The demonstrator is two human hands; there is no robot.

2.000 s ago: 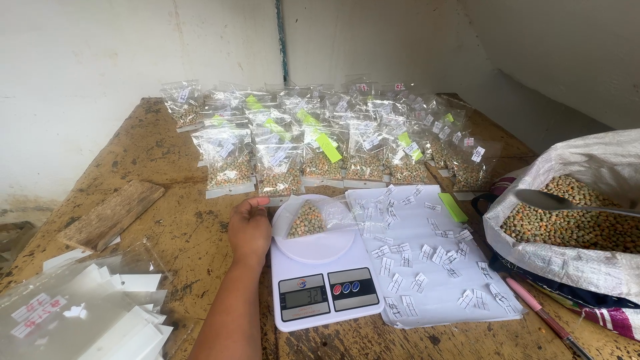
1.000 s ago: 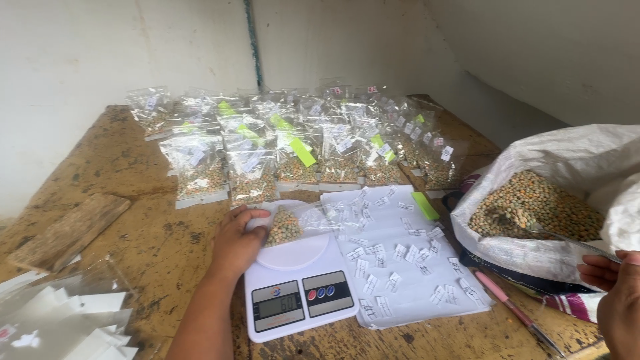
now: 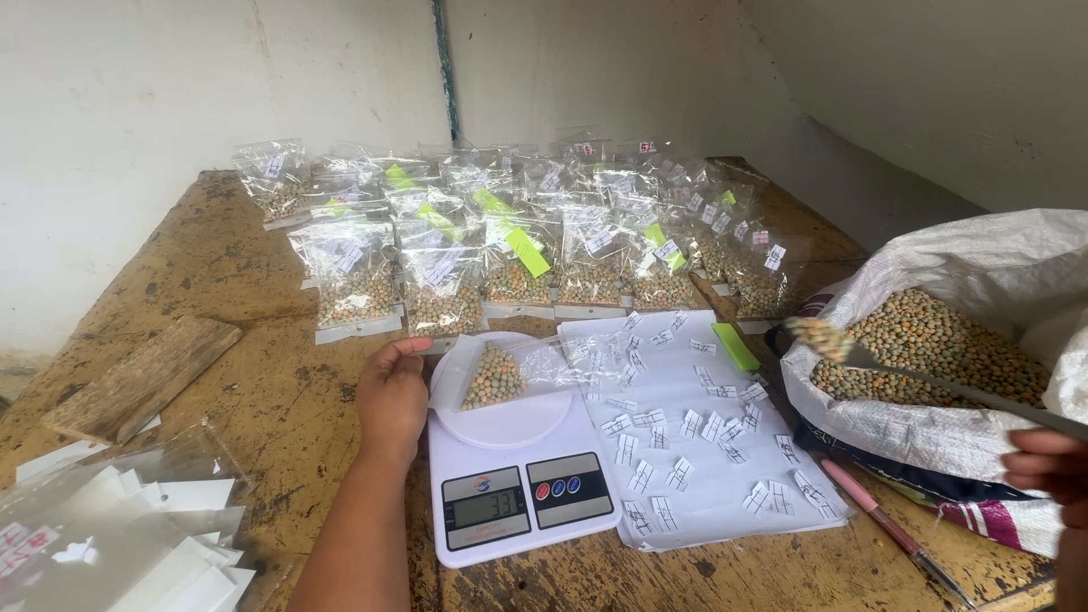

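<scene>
My left hand (image 3: pixel 396 393) rests by the left edge of a clear plastic bag of dried peas (image 3: pixel 495 376), which lies on the round platform of a white digital kitchen scale (image 3: pixel 569 510). Whether its fingers pinch the bag is not plain. At the right edge my right hand (image 3: pixel 1050 472), partly out of view, grips the handle of a metal spoon (image 3: pixel 960 389). The spoon's bowl, blurred and heaped with peas, is over the near-left rim of an open woven sack (image 3: pixel 892 433) full of peas. The scale's display is lit.
Rows of filled bags (image 3: pixel 442 289) stand behind the scale, some with green strips. Paper sheets (image 3: pixel 714 510) with small written slips lie right of it, beside a green strip (image 3: pixel 735 346) and a pink pen (image 3: pixel 850 486). Empty bags (image 3: pixel 127 544) and a wood piece (image 3: pixel 144 378) are at left.
My right hand, out of view two seconds ago, held the spoon in the sack's peas one second ago; the loaded spoon is now raised at the sack's left side. My left hand stays by the bag.
</scene>
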